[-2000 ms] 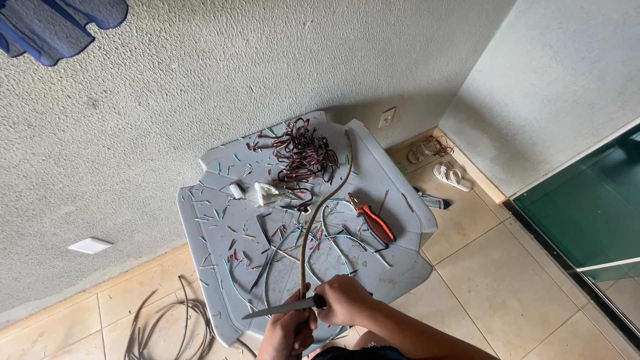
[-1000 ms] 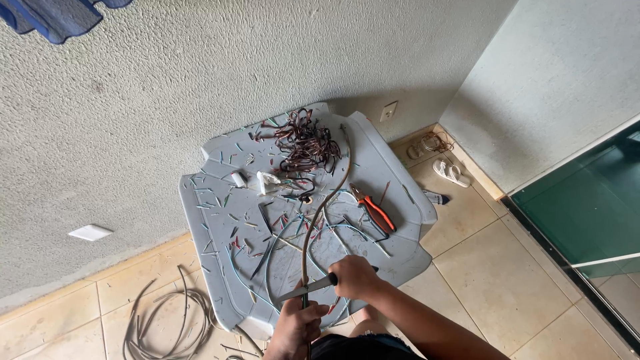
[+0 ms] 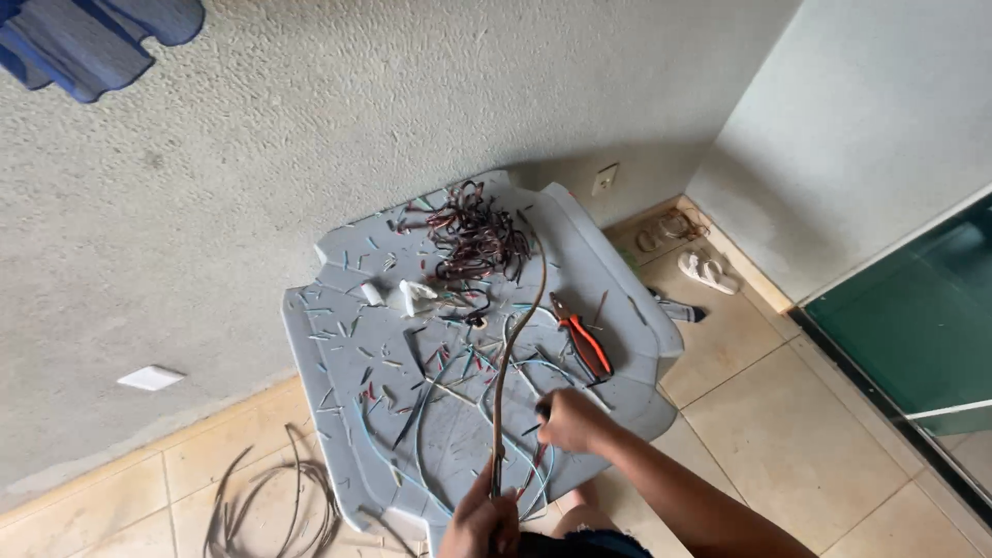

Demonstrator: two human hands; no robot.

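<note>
At the near edge of a grey plastic table (image 3: 457, 434), my left hand (image 3: 480, 515) is closed around a long brown sheathed cable (image 3: 508, 364), which curves up across the tabletop. Right of the cable, my right hand (image 3: 570, 420) grips the dark handle of a knife; most of its blade cannot be made out. A thin dark strand hangs just below that hand. Pliers (image 3: 586, 345) with orange and black handles lie farther up on the right. Loose blue and white wires (image 3: 422, 442) curve over the table beneath the cable.
A tangle of dark stripped wires (image 3: 480, 240) lies at the table's far side, near crumpled white material (image 3: 417, 297) and scattered insulation scraps. Coiled cable (image 3: 271, 504) rests on the floor at left. Sandals (image 3: 707, 271) lie by the wall, which has an outlet (image 3: 604, 180).
My right hand has moved right and up, away from my left hand, with the knife. Earlier the blade lay across the cable by my left hand, which still holds it.
</note>
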